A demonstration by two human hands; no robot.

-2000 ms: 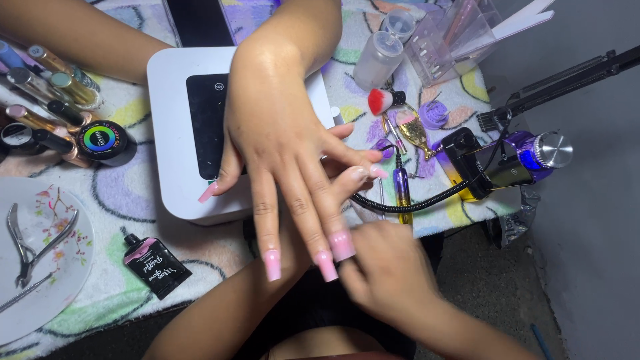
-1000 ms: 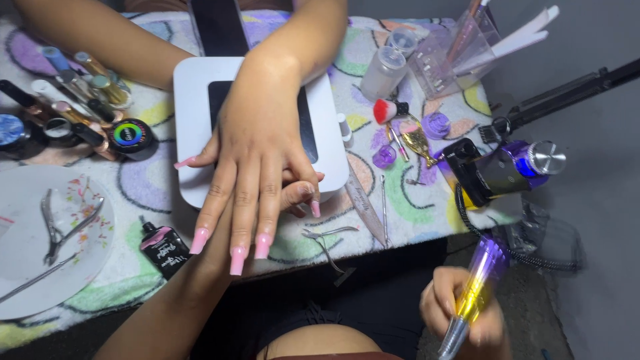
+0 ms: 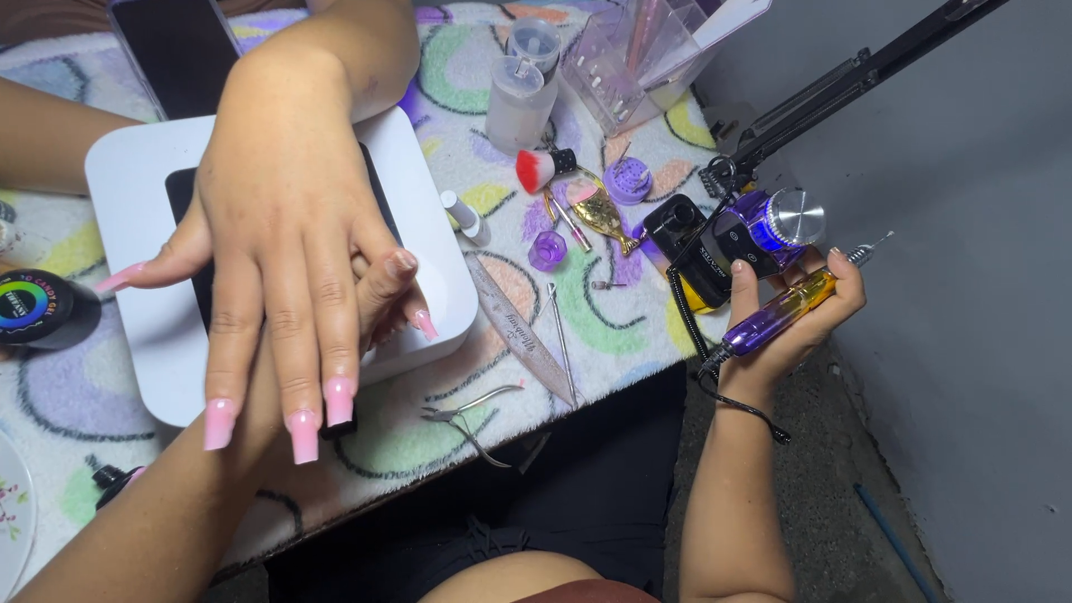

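Observation:
My right hand (image 3: 775, 335) holds an electric nail drill handpiece (image 3: 783, 311), purple and yellow, its metal bit pointing up and right beside the drill's control unit (image 3: 758, 234). A coiled cord runs from the handpiece's lower end. My left hand (image 3: 385, 289) lies under another person's hand (image 3: 285, 201) and holds it; my thumb shows at its little-finger side, and most of my fingers are hidden. The other person's hand is spread palm down over a white nail lamp (image 3: 419, 251), with long pink nails (image 3: 303, 431).
On the patterned towel (image 3: 636, 327) lie a nail file (image 3: 515, 327), a metal pusher (image 3: 561, 343), cuticle nippers (image 3: 469, 419), a red-tipped brush (image 3: 543, 169) and a purple bit holder (image 3: 627, 180). Clear bottles (image 3: 517, 105) stand behind. A black gel jar (image 3: 46, 308) is at left, a black lamp arm (image 3: 863, 84) at upper right.
My right hand has moved up beside the control unit with the drill handpiece, which lay on the towel in the earliest frame. The view has shifted closer.

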